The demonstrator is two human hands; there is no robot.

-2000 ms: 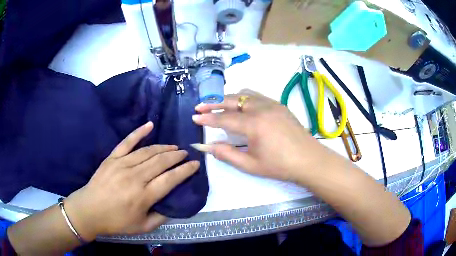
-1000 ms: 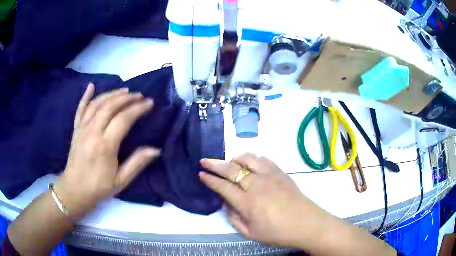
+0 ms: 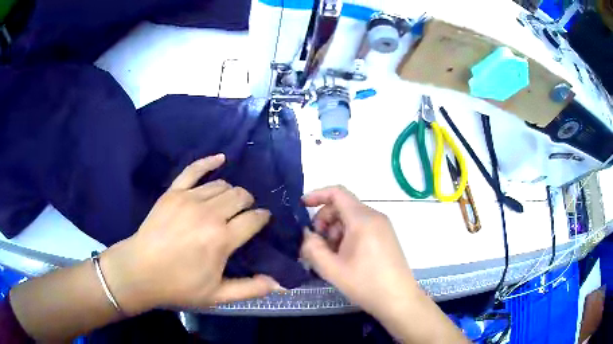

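The dark navy cloth (image 3: pixel 195 127) spreads over the left of the table and runs under the presser foot (image 3: pixel 274 115). A small pale mark and loose thread show on it. My left hand (image 3: pixel 201 235) lies on the cloth with fingers spread, thumb near the front edge. My right hand (image 3: pixel 343 245) pinches the cloth's right edge between thumb and fingers. A grey-blue cylinder (image 3: pixel 334 117) stands right of the foot. The fold under my right fingers is partly hidden.
Green and yellow scissors (image 3: pixel 447 164), orange-brown snips (image 3: pixel 468 205) and a thin black tool (image 3: pixel 480 158) lie at right. The machine head carries cardboard (image 3: pixel 437 64) and a mint pad (image 3: pixel 499 72). A measuring tape (image 3: pixel 322 299) follows the front edge. A blue crate (image 3: pixel 538 295) is below right.
My left hand has come down flat on the cloth and moved right. My right hand has closed on the cloth's edge. The cloth near the foot lies flatter and wider. The view has shifted.
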